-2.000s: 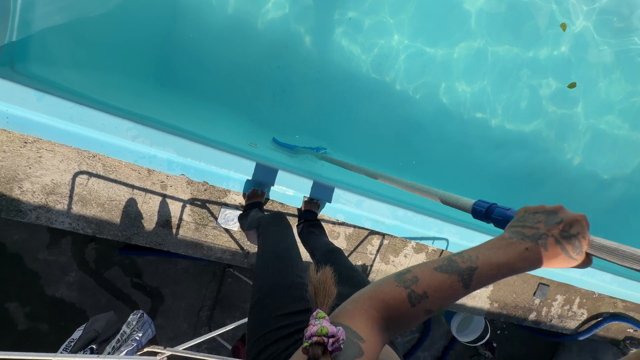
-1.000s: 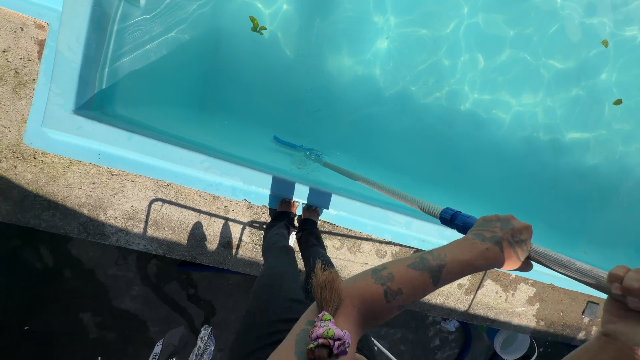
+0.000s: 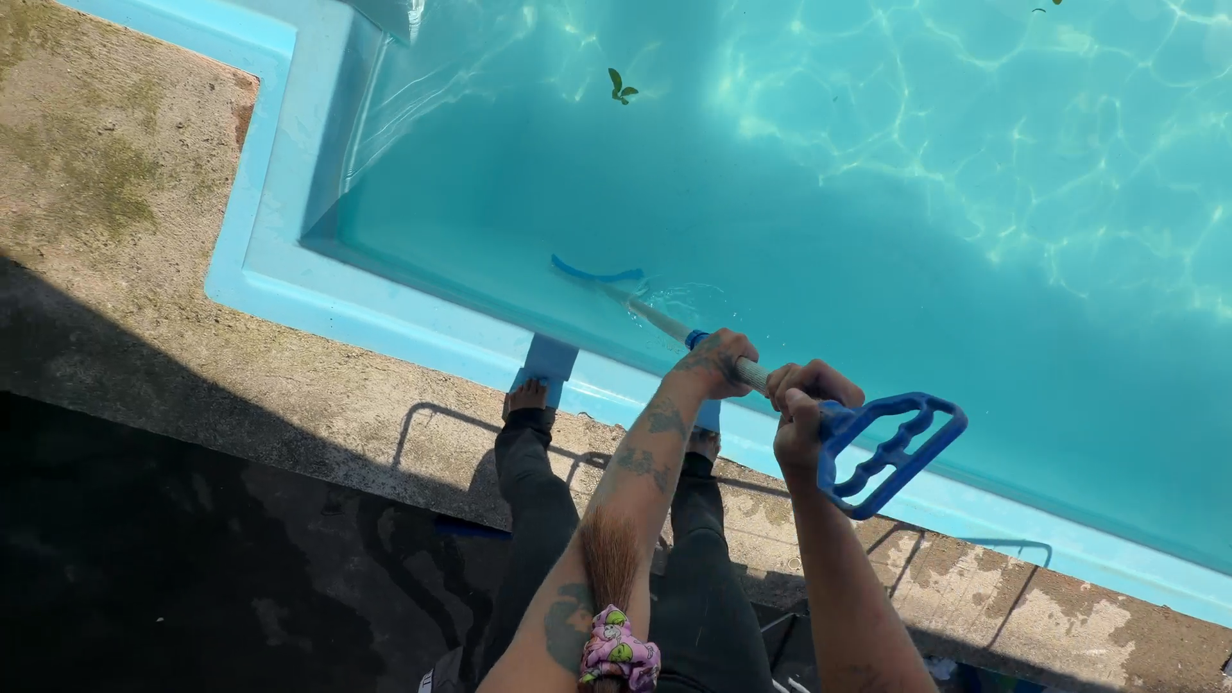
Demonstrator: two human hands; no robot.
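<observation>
A telescopic pole (image 3: 753, 374) with a blue D-shaped handle (image 3: 890, 452) runs from my hands down into the pool water. At its far end a curved blue pool brush head (image 3: 597, 274) lies under the water near the wall; its exact type is blurred by ripples. My tattooed left hand (image 3: 717, 361) is closed around the pole at the blue collar. Just below the handle, my right hand (image 3: 807, 409) grips the upper end of the pole. Small bubbles and ripples surround the submerged part.
My bare feet (image 3: 527, 397) stand at the light blue pool rim (image 3: 385, 332), on the concrete edge (image 3: 125, 212). A dark lower area (image 3: 192, 577) lies behind me. Leaves (image 3: 621, 89) are in the water. A railing's shadow crosses the concrete. My ponytail with a pink scrunchie (image 3: 619, 654) hangs in view.
My right hand has come into view and onto the pole near the handle, which now shows. The pole has been pushed further into the water. The view has shifted towards the pool corner.
</observation>
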